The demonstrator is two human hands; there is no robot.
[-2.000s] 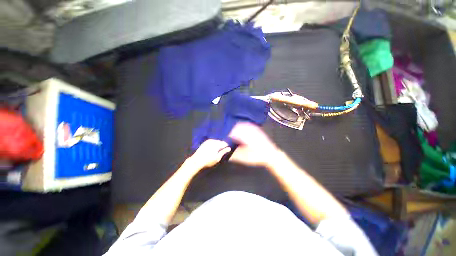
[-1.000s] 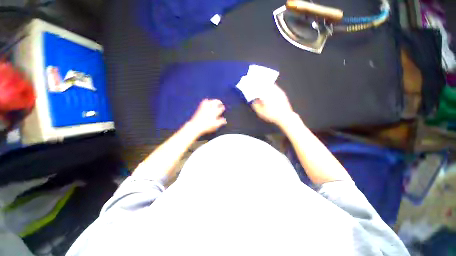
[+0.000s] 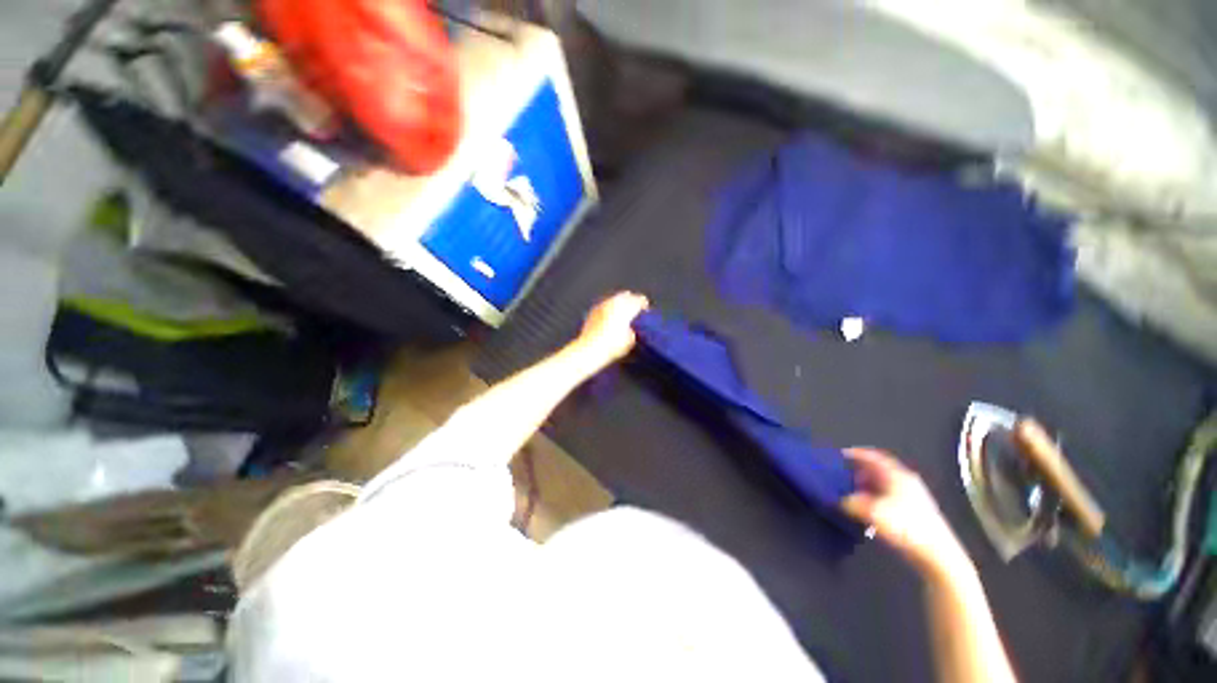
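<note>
A navy fabric panel point(image 3: 747, 416) is stretched between my two hands over the black ribbed table, hanging as a narrow strip. My left hand point(image 3: 615, 326) grips its upper left end. My right hand point(image 3: 892, 499) grips its lower right end, with a tiny bit of white at the fingers. The steam iron point(image 3: 1021, 480) rests on the table to the right of my right hand, its wooden handle and pale rim showing. The picture is somewhat blurred.
A navy pile point(image 3: 908, 247) lies at the table's far side, with a small white tag point(image 3: 852, 327) at its near edge. A blue-fronted box point(image 3: 514, 200) stands at the left, with a red bundle point(image 3: 380, 80) on top. A round pale bucket point(image 3: 287, 527) is at the lower left.
The view has swung left. The panel, flat on the table before, is now held up at both ends. The large white piece at my right hand has mostly gone from sight.
</note>
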